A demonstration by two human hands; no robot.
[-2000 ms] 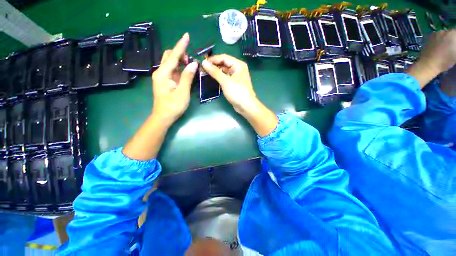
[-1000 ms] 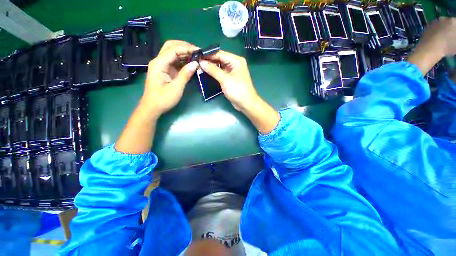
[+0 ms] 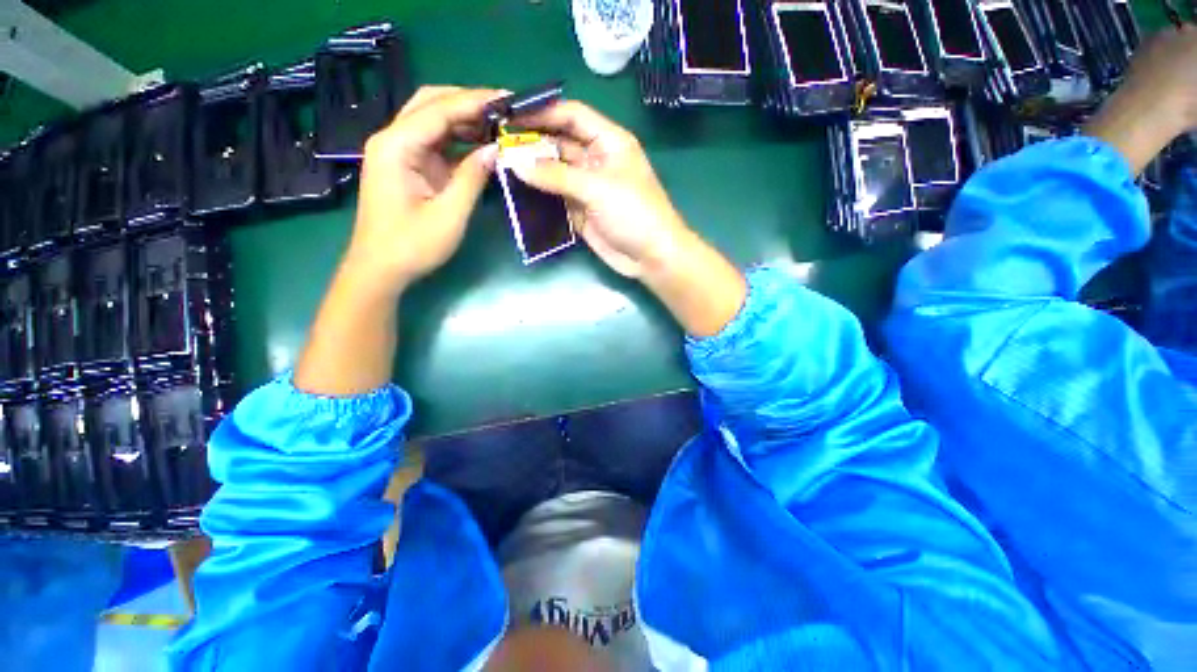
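A small LCD screen module [image 3: 540, 221] with a white border hangs tilted below my fingers. An orange flex cable [image 3: 523, 138] shows at its top end. A dark bar-like part [image 3: 532, 100], seen nearly edge-on, is above the cable. My left hand [image 3: 423, 184] grips the dark part and the screen's top left between thumb and fingers. My right hand [image 3: 610, 190] holds the screen's top right, thumb on its upper end, fingers behind. The fingers hide how the parts join.
A black tray [image 3: 118, 453] with phone-shaped pockets lies left, with black housings [image 3: 357, 99] behind. Screen-fitted assemblies [image 3: 715, 40] overlap in rows at the right. A white cup [image 3: 613, 29] stands at the back. Another person's blue sleeve [image 3: 1037, 250] reaches in from the right.
Both hands have moved slightly up and left in the picture with the screen. The orange flex cable now shows between my thumbs. My left fingers, spread at first, have closed around the dark part.
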